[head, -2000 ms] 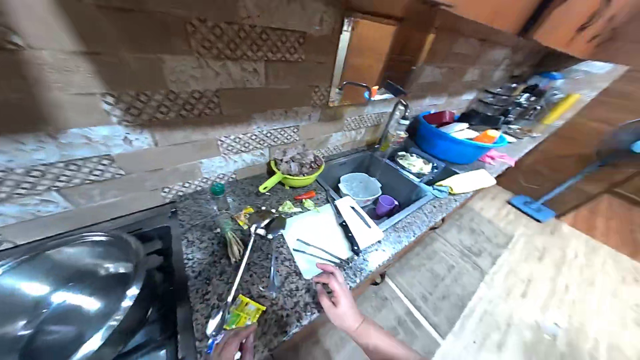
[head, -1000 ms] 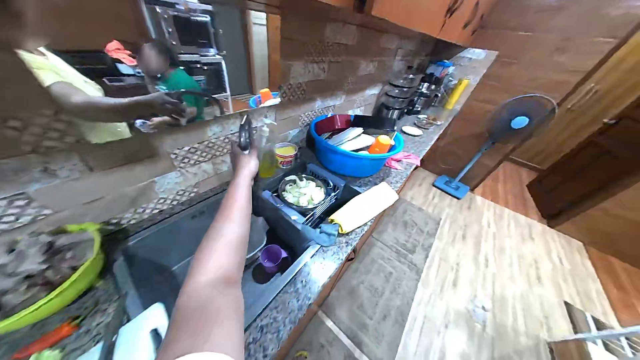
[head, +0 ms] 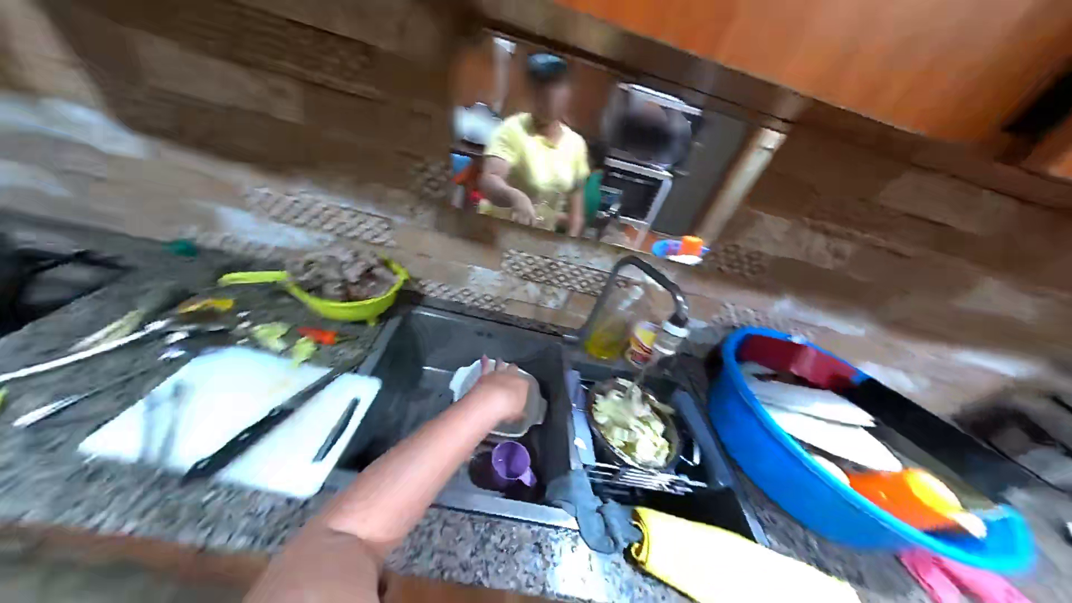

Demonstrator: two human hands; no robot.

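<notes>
My left hand (head: 501,392) reaches down into the grey sink (head: 410,352), over a pale translucent bowl (head: 529,410). Its fingers are at the bowl; blur hides whether they grip it. A purple cup (head: 512,462) lies in the sink just below the bowl. Right of that basin, a bowl of cut pale-green vegetables (head: 632,423) sits on a wire rack beneath the faucet (head: 641,266). White cutting boards (head: 209,402) with a black-handled knife (head: 260,427) across them lie left of the sink. My right hand is outside the view.
A lime-green strainer of meat-like pieces (head: 343,280) stands behind the boards, near red and green vegetable pieces. Bottles (head: 611,335) stand by the faucet. At the right are a blue tub of dishes (head: 779,469), a yellow cloth (head: 720,557) and pink cloth. A mirror (head: 578,151) hangs behind.
An outstretched hand at the faucet one second ago is now lower, in the sink at the bowl. The view has swung strongly; both hands were over the counter two seconds ago.
</notes>
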